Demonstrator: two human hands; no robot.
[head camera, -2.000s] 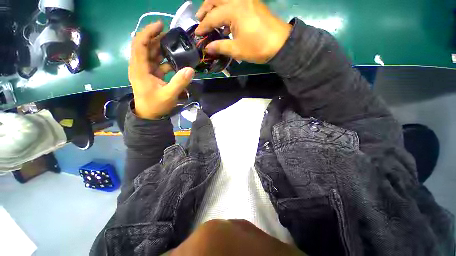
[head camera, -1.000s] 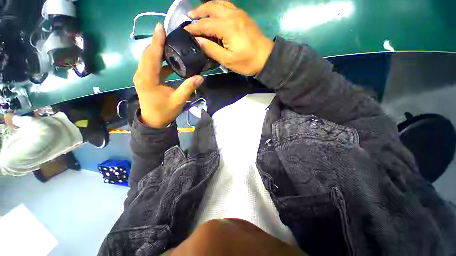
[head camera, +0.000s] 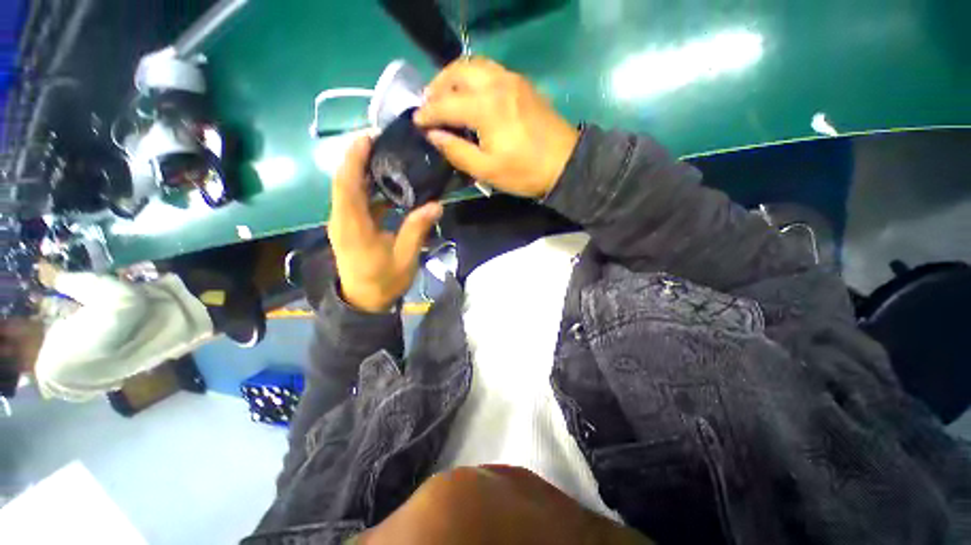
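A black round camera head (head camera: 410, 160) is held between my two hands at the bench's front edge, its ringed lens side turned down and left. Its white bracket (head camera: 394, 94) with a round base sticks up behind it. A white cable loops out to the left on the bench. My left hand (head camera: 369, 229) cups the head from the left and below, with the thumb at its lower side. My right hand (head camera: 500, 126) grips it from the upper right, fingers over the joint with the bracket. No wires show at the head.
Several white-and-black cameras (head camera: 176, 149) stand on the green bench (head camera: 554, 64) at the left. A long dark tool (head camera: 424, 27) hangs above my right hand. Another person in a white top (head camera: 122, 330) is at the left. A black stool (head camera: 921, 330) stands at the right.
The black head has turned so its lens side shows and the red and orange wires are out of sight. The view has shifted, and the dark tool has come into view at the top.
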